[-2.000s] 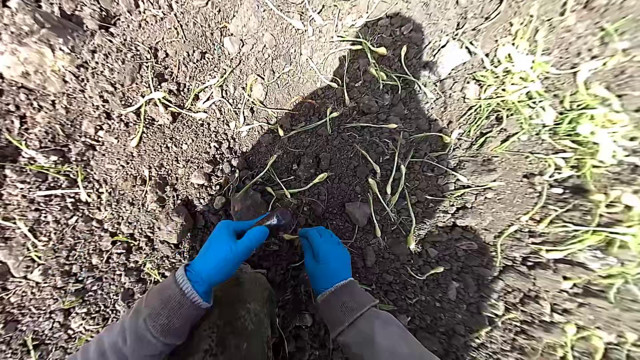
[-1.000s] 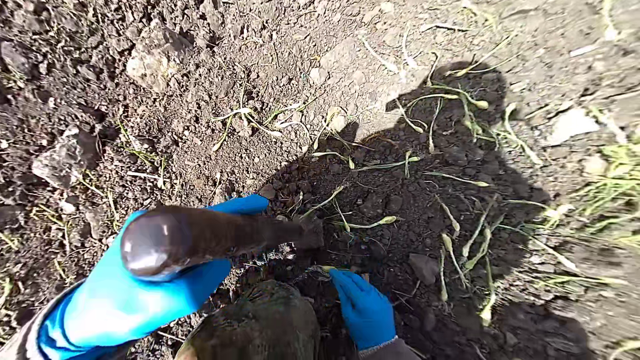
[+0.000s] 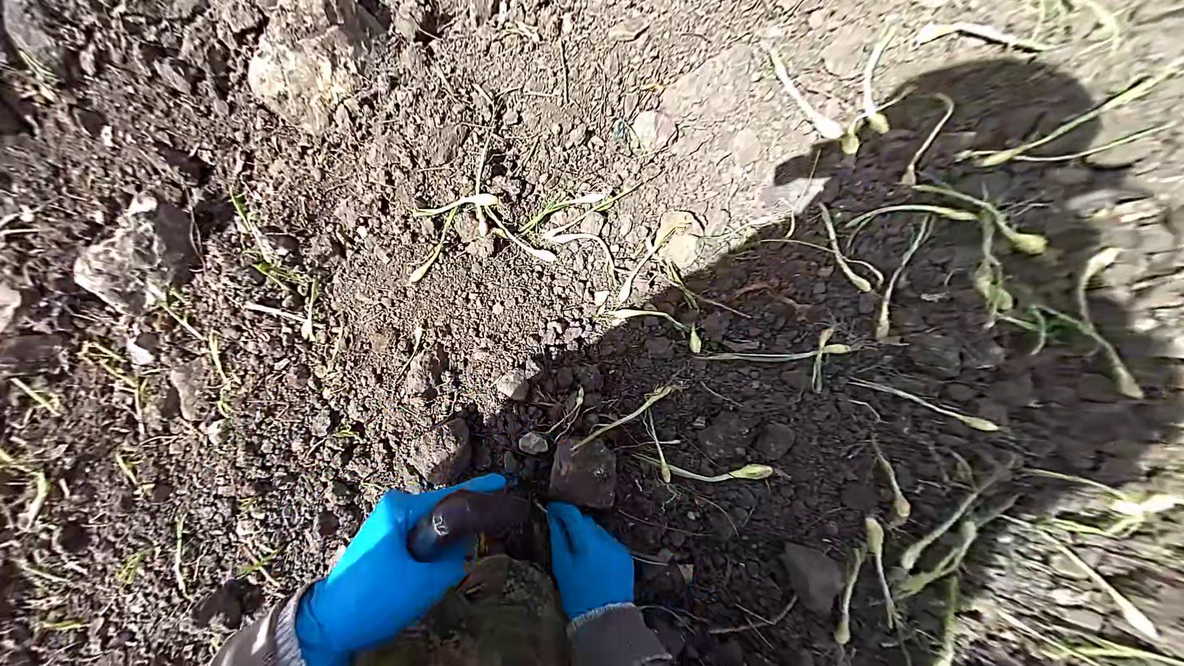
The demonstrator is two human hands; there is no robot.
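Gripped in my blue-gloved left hand [image 3: 393, 560] is the dark rounded handle of a hand tool [image 3: 467, 520]; its working end is hidden low between my hands. My right hand [image 3: 592, 560], also in a blue glove, is down at the soil just right of the tool, below a brown stone [image 3: 583, 472]. Whether its fingers hold anything cannot be seen. Uprooted bulb seedlings with pale swollen ends lie scattered on the ground, one [image 3: 712, 474] near my right hand and others [image 3: 990, 231] farther right in the shadow.
Larger rocks [image 3: 139, 254] lie at the left, with another pale rock [image 3: 301, 74] at the upper left. A camouflage-patterned covered knee [image 3: 486, 615] is between my forearms. Loose stony soil [image 3: 370, 324] surrounds the hands, and a grey stone [image 3: 814, 575] is at the lower right.
The tool, raised with its handle end toward the view one second ago, is now lower, close beside my right hand. My left hand has lowered with it.
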